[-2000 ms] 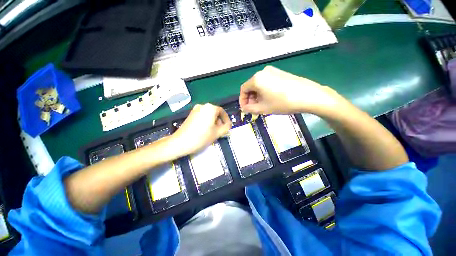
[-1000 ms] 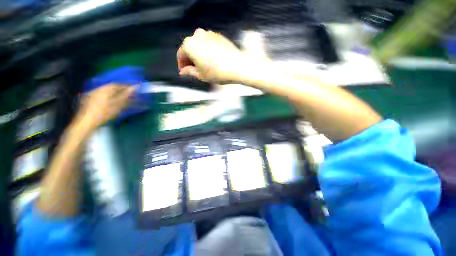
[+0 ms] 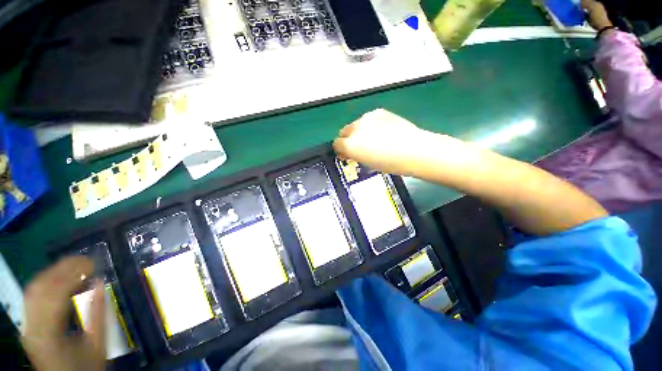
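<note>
The black foam tray [image 3: 196,190] holds several open phones side by side, each with a dark upper end and a white battery face with a yellow edge. My right hand [image 3: 370,139] is at the upper end of the rightmost phone [image 3: 376,210], its fingers bent together; whether they pinch something is hidden. A small tan piece [image 3: 350,171] shows on that phone's upper end below my fingers. My left hand [image 3: 62,311] is blurred, over the leftmost phone [image 3: 116,330] and the tray's left end; whether it holds anything cannot be told.
Behind the tray lie a curled liner strip [image 3: 131,174] and a white board [image 3: 312,76] with blister trays and a plain phone [image 3: 357,25]. A blue bin [image 3: 22,170] is at left, a black foam tray [image 3: 91,58] upper left. Another person's pink sleeve [image 3: 628,87] is at right.
My left hand was at the blue bin and is now over the leftmost phone. My right hand has come down from above the white board to the rightmost phone. The view has shifted.
</note>
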